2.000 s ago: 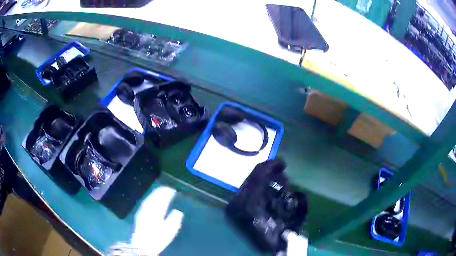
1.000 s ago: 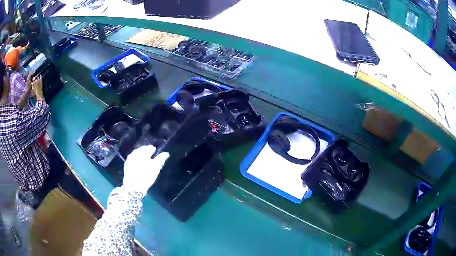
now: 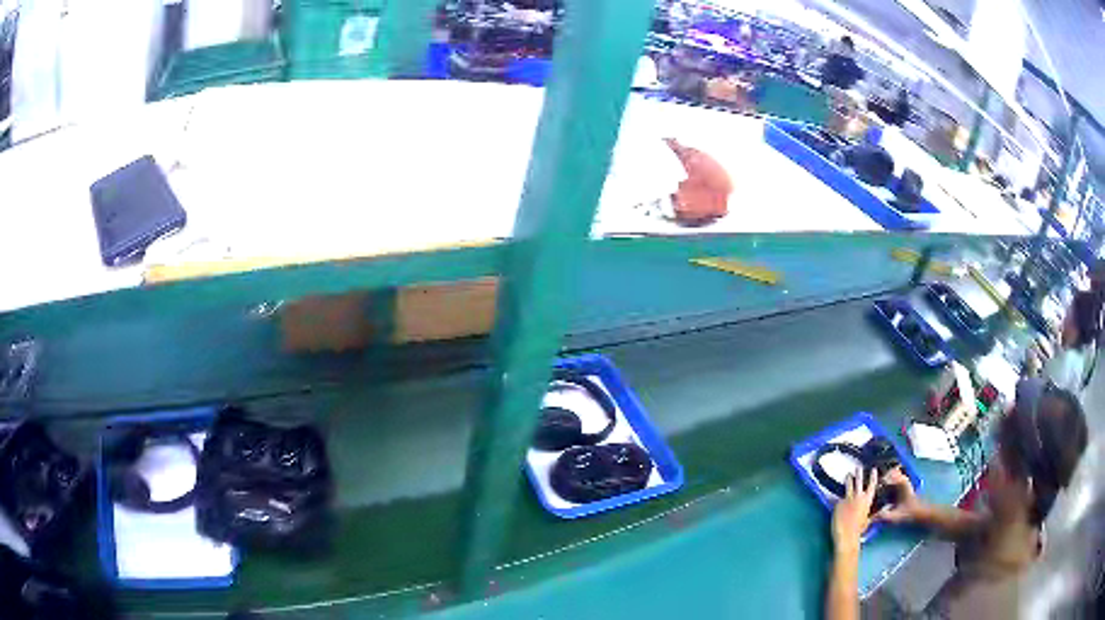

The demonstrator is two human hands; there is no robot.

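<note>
Neither of my hands is in the picture. At the lower left, a blue tray (image 3: 107,515) with a white sheet (image 3: 170,551) holds black headphones (image 3: 170,466), somewhat blurred. A black inner tray (image 3: 264,484) with dark contents overlaps its right edge. Right of the green post, another blue tray (image 3: 654,466) holds headphones (image 3: 594,400) and a dark oval unit (image 3: 602,472); the post hides part of its left side. More black inner trays (image 3: 43,478) are cut off at the left edge.
A green post (image 3: 533,303) rises before the belt. The white shelf (image 3: 364,170) carries a black slab (image 3: 136,210), an orange-brown item (image 3: 699,184) and a blue tray (image 3: 836,176). Brown cartons (image 3: 446,311) sit beneath. At right, another person's hands (image 3: 875,494) work at a blue tray (image 3: 806,458).
The view has swung to the right. My gloved left hand and the stacked black trays near it have left the picture. The other person's hands at the right have come into view.
</note>
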